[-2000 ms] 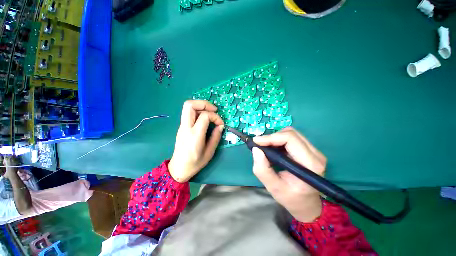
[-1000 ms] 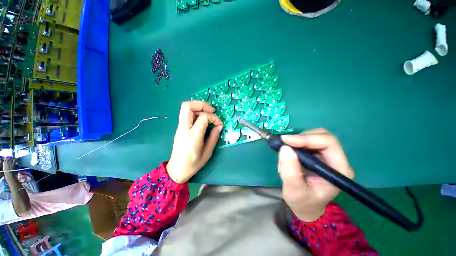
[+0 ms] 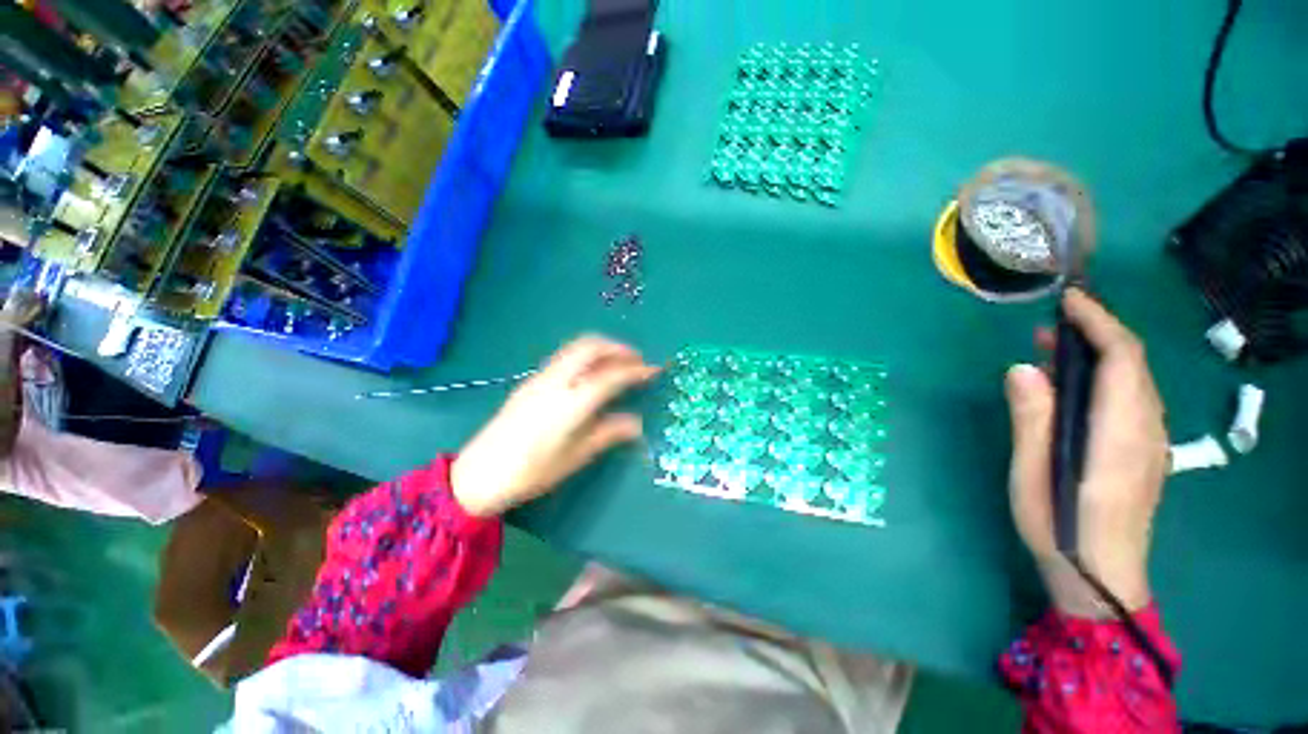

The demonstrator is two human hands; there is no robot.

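The green PCB panel (image 3: 775, 430) lies on the mat in front of me. My left hand (image 3: 567, 416) is at its left edge, thumb and fingers apart, with nothing visible between them. My right hand (image 3: 1097, 445) holds the black soldering iron (image 3: 1069, 430) upright in view, its tip end at the tip cleaner pot (image 3: 1004, 230) of silvery shavings. The tip itself is blurred. The solder wire (image 3: 452, 387) lies left of my left hand. A small pile of dark purplish components (image 3: 623, 270) lies above my left hand.
A second PCB panel (image 3: 792, 122) lies farther back. A black case (image 3: 608, 72) is beside the blue bin (image 3: 466, 201) of larger boards (image 3: 273, 187). A black fan (image 3: 1255, 251) and white tubes (image 3: 1245, 419) are at right. A cardboard box (image 3: 237, 581) stands on the floor.
The view has turned and shifted. My right hand has moved the iron away from the panel to the pot at the right. My left hand's fingers have spread and come off the panel's surface.
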